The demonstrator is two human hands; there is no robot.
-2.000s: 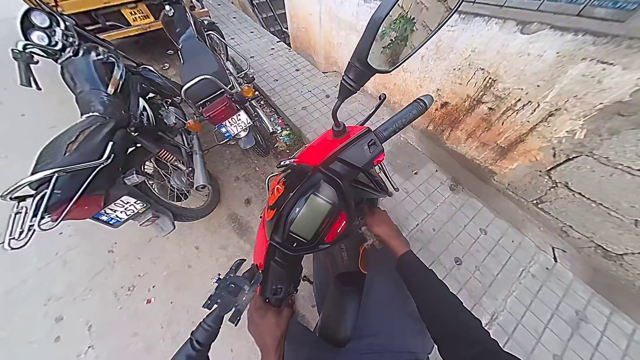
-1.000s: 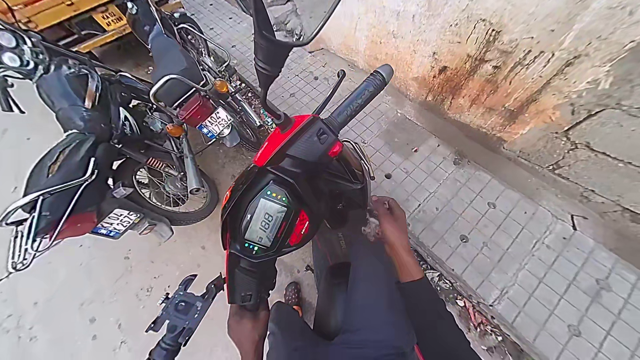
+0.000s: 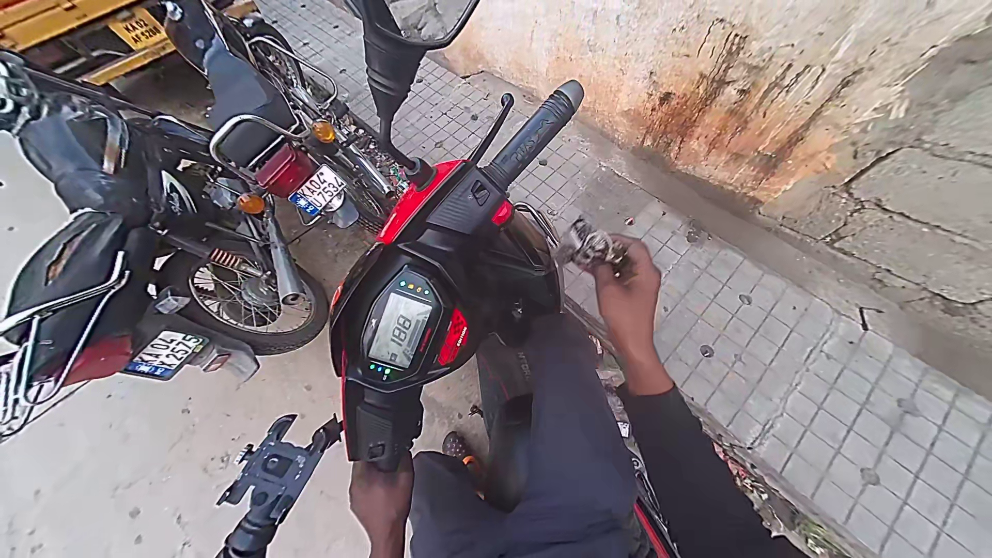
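Observation:
I sit astride a red and black scooter, its digital instrument display lit. My left hand is closed around the left handlebar grip, which it mostly hides, just below the switch housing. To the right of the front panel, my right hand is raised over the paving and holds a bunch of keys, blurred. The right handlebar grip and its brake lever stand free of any hand. A black phone mount sticks out beside the left grip.
Parked close on the left are a black motorcycle and another motorcycle. A yellow vehicle stands behind them. To the right run a tiled pavement and a stained wall. The scooter's mirror rises at the top.
The display was blank two seconds ago and now shows digits. My right hand has moved from beside the front panel near my knee, outward and up with the keys. My left hand stays at the grip.

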